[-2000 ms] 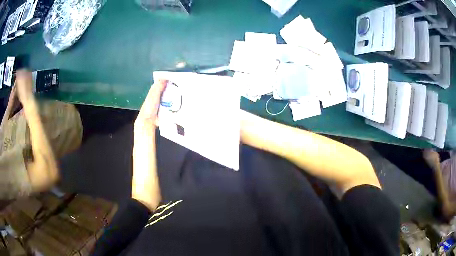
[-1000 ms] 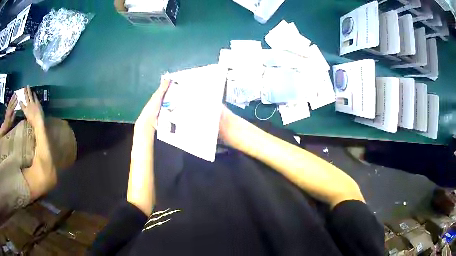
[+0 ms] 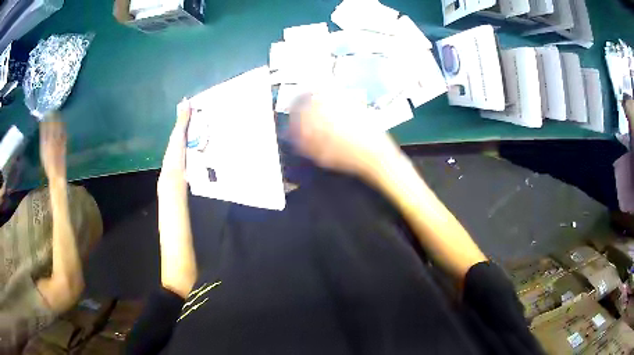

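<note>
A white retail box [image 3: 240, 142] with a round dark picture on its front is tilted near the bench's front edge. My left hand [image 3: 177, 149] holds it by its left side. My right hand [image 3: 313, 132] is blurred, just right of the box, over the near edge of the leaflets; its fingers cannot be made out. The white leaflets [image 3: 302, 59] lie in a loose overlapping spread, with a bluish-white bagged item [image 3: 365, 76] on them.
Standing boxes [image 3: 476, 69] lean in rows at the right. A part-filled open box [image 3: 163, 15] is at the back left. A clear plastic bag [image 3: 55, 73] lies at the left, beside another person's arm [image 3: 59, 208]. Brown cartons [image 3: 580, 329] are on the floor.
My right hand has left the box's right side and moved to the leaflets. My left hand still holds the box. The view has shifted, so the bench things appear further up and left.
</note>
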